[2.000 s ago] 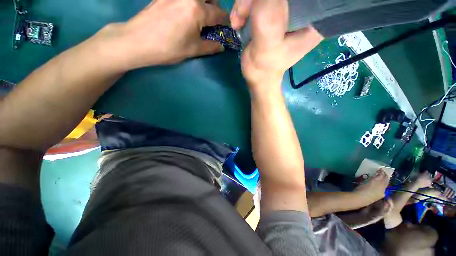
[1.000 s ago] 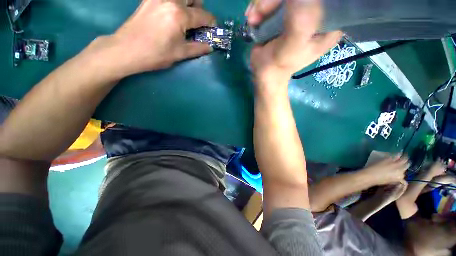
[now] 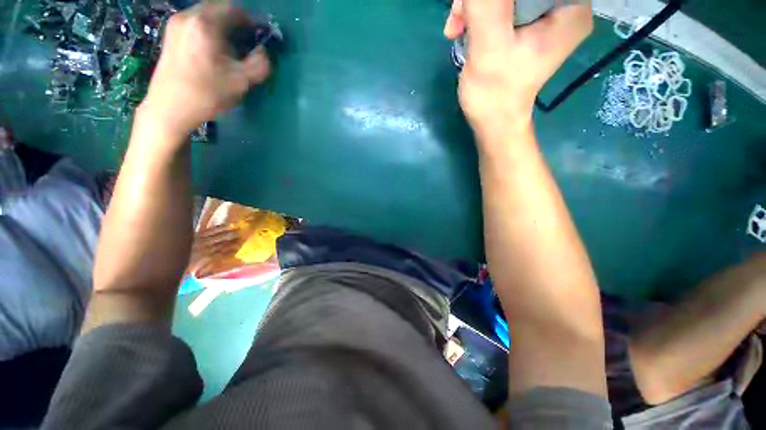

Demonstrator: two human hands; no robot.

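My left hand [image 3: 197,71] is at the upper left, bent around a dark circuit board assembly [image 3: 262,35] whose end shows past the fingers; hand and board are blurred. My right hand [image 3: 508,55] is at the top right of centre, wrapped around the grey body of a power tool [image 3: 534,10], mostly cut off by the top edge. The tool's tip is hidden or out of view. The board and the tool are well apart. A jumbled pile of boards [image 3: 88,59] lies left of my left hand.
White ring-like pieces [image 3: 657,88] and tiny pale specks [image 3: 617,105] lie right of my right hand, near a single board [image 3: 716,104]. A black cord [image 3: 605,60] crosses there. A pale rail [image 3: 705,42] runs behind. Another person's arm [image 3: 705,319] is at lower right.
My left hand has moved left with the board, away from the tool. The view has shifted left, bringing the board pile in. My right hand still grips the tool.
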